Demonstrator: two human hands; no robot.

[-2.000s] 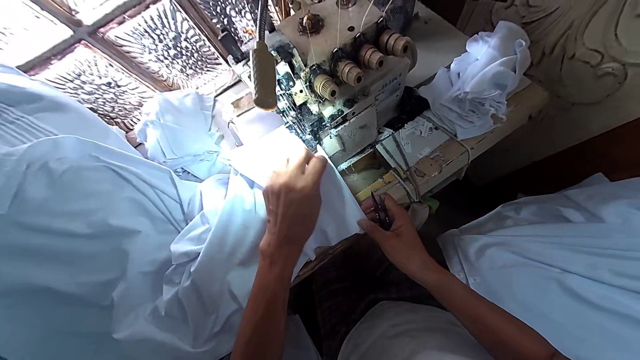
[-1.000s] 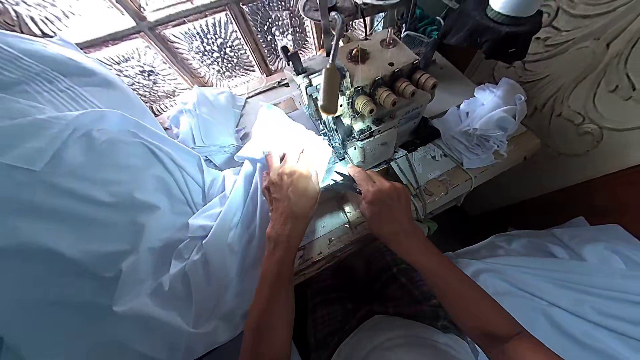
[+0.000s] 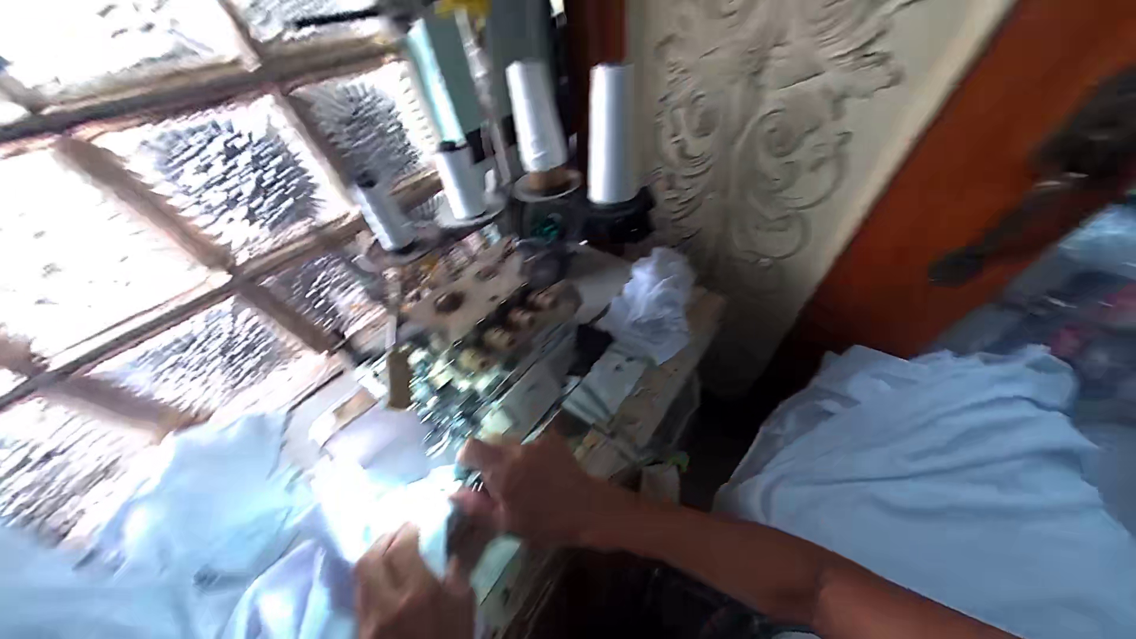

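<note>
The view is blurred. My left hand (image 3: 413, 586) grips white fabric (image 3: 390, 506) in front of an overlock sewing machine (image 3: 479, 355) with several tension dials. My right hand (image 3: 541, 484) is closed on a small dark tool, apparently thread snips (image 3: 472, 479), close to the fabric and the machine's front. The fabric spreads to the left in loose folds. Cones of white thread (image 3: 612, 138) stand on holders behind the machine.
A crumpled white cloth (image 3: 652, 306) lies on the wooden machine table (image 3: 661, 390), right of the machine. A large pile of pale fabric (image 3: 932, 470) is at the right. A glass-paned window (image 3: 222, 177) stands at the left, a carved panel (image 3: 754, 133) behind.
The view has swung up and right a lot, showing the thread cones. Two seconds ago my right hand held the snips near the table edge; it is now at the machine's front.
</note>
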